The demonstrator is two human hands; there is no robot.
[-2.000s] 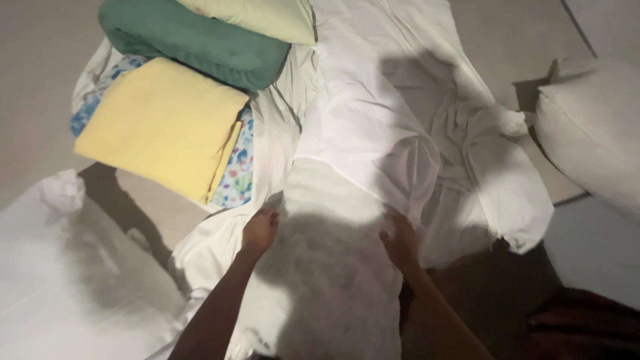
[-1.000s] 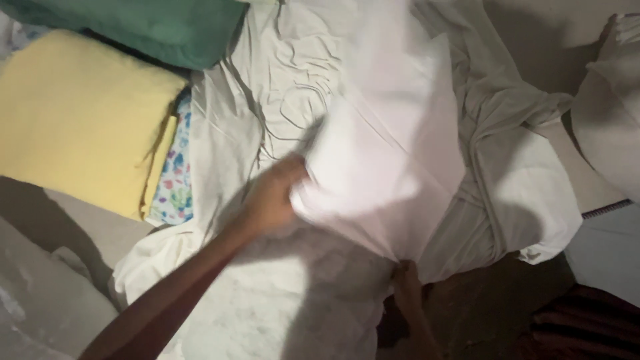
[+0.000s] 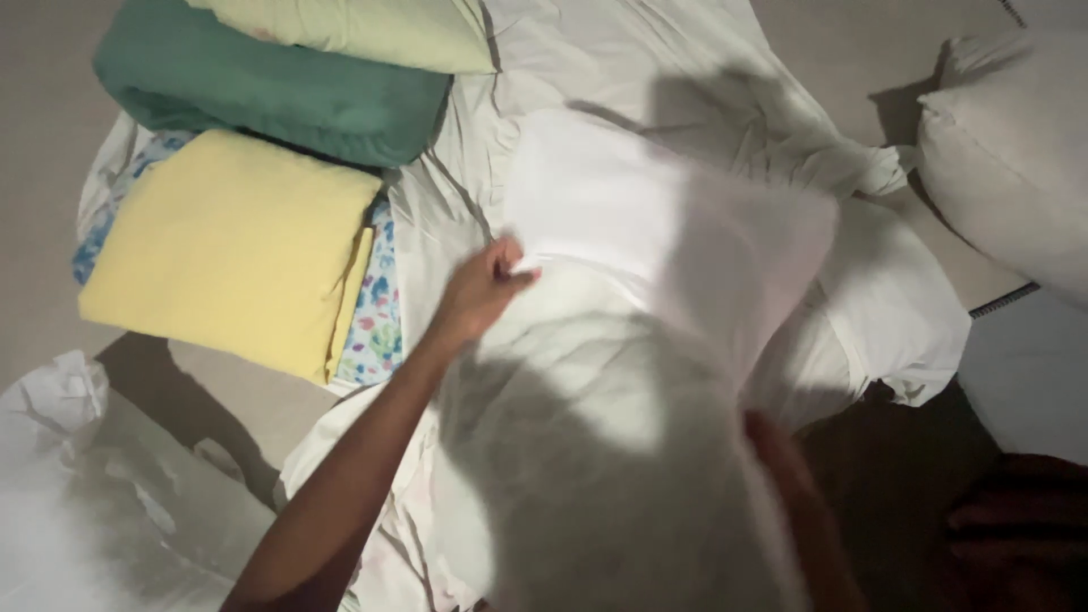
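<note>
A white pillowcase [image 3: 595,187] lies partly around a pale pillow [image 3: 595,510] in front of me, with its far end spread out over a crumpled white sheet [image 3: 561,42]. At the left edge of the white cloth, my left hand [image 3: 489,285] pinches the hem between thumb and fingers. My right hand [image 3: 769,442] is blurred and in shadow at the cloth's right edge; its fingers are mostly hidden, so its hold cannot be told.
On the left lie a folded yellow cloth [image 3: 229,255] on a floral cloth [image 3: 378,314], and a green cloth bundle [image 3: 272,85] beside a pale yellow one [image 3: 365,30]. A white plastic bag [image 3: 110,493] is at lower left, a pale pillow [image 3: 1011,161] at right.
The white cloth was lifted and blurred a second ago; now it is spread lower and flatter. My left hand has opened out to the left from the cloth's raised edge.
</note>
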